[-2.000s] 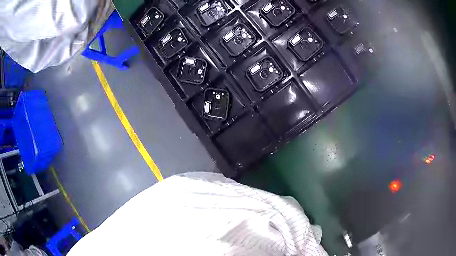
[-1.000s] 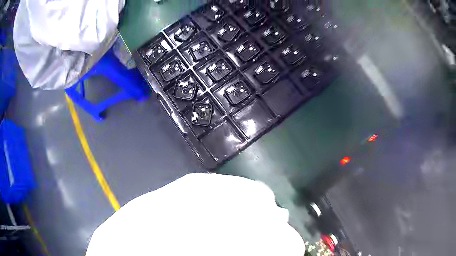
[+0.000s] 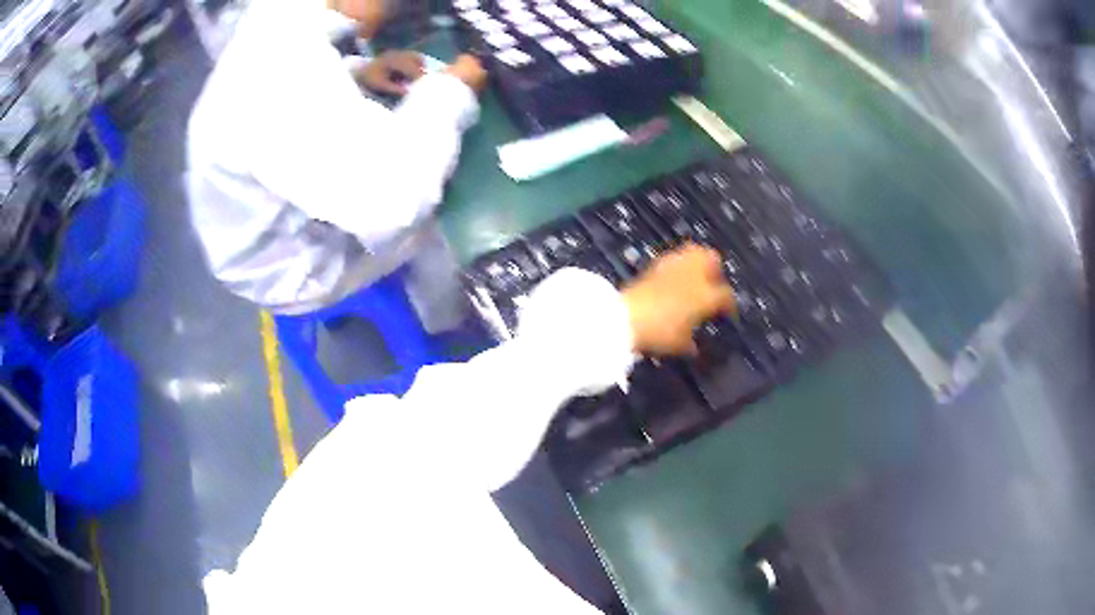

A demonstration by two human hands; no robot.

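Note:
My left hand (image 3: pixel 682 298) reaches from the white sleeve at lower left over the black blister tray (image 3: pixel 618 463). It is blurred, with its fingers pointing down at the tray. A dark shape shows just under the fingers, but I cannot tell whether they hold it. Rows of small dark housings (image 3: pixel 775 246) with bright dots fill the tray's pockets beyond and beside the hand. Pockets nearer the tray's front edge look dark. My right hand is not in view.
Another person in white (image 3: pixel 318 156) sits on a blue stool (image 3: pixel 360 342) at upper left, hands near a second black tray (image 3: pixel 588 90) with pale items. A pale strip (image 3: pixel 562 147) lies between the trays. Part of a dark machine (image 3: pixel 829 541) shows at lower right.
The view has swung towards the neighbouring worker and second tray. My left hand and forearm have come into view over the black tray; before, only white sleeve or smock showed.

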